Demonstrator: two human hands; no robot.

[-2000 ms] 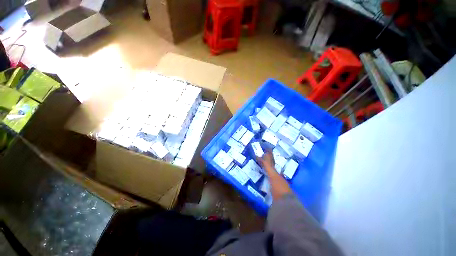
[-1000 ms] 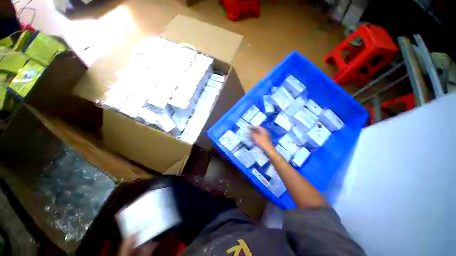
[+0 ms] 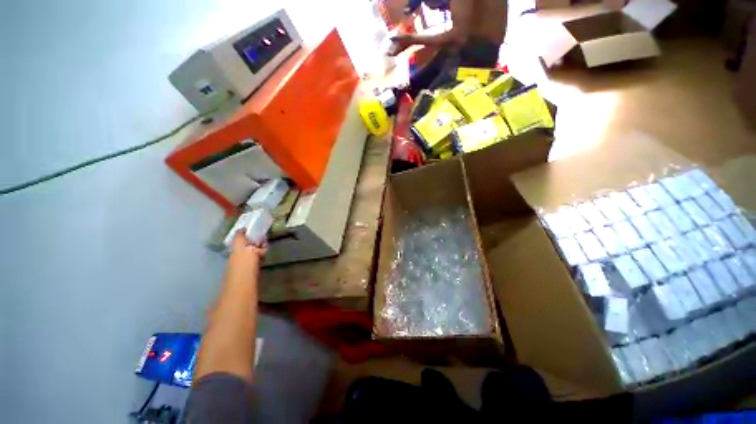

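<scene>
My left hand reaches in from the lower left with the arm stretched out. It holds a small white product box at the mouth of the shrink tunnel, which has an orange hood. Another white box lies just beyond it on the tunnel conveyor, near the pale flap over the opening. My fingers are partly hidden by the box. My right hand is out of the picture.
The carton of shrink bags stands beside the wooden bench. Yellow packages and a large carton of white boxes are on the right. The blue control box is lower left. A person sits at the top.
The view has swung left from the blue crate to the tunnel. My left hand, earlier low in view with a white box, is now at the tunnel mouth. My right hand has left view.
</scene>
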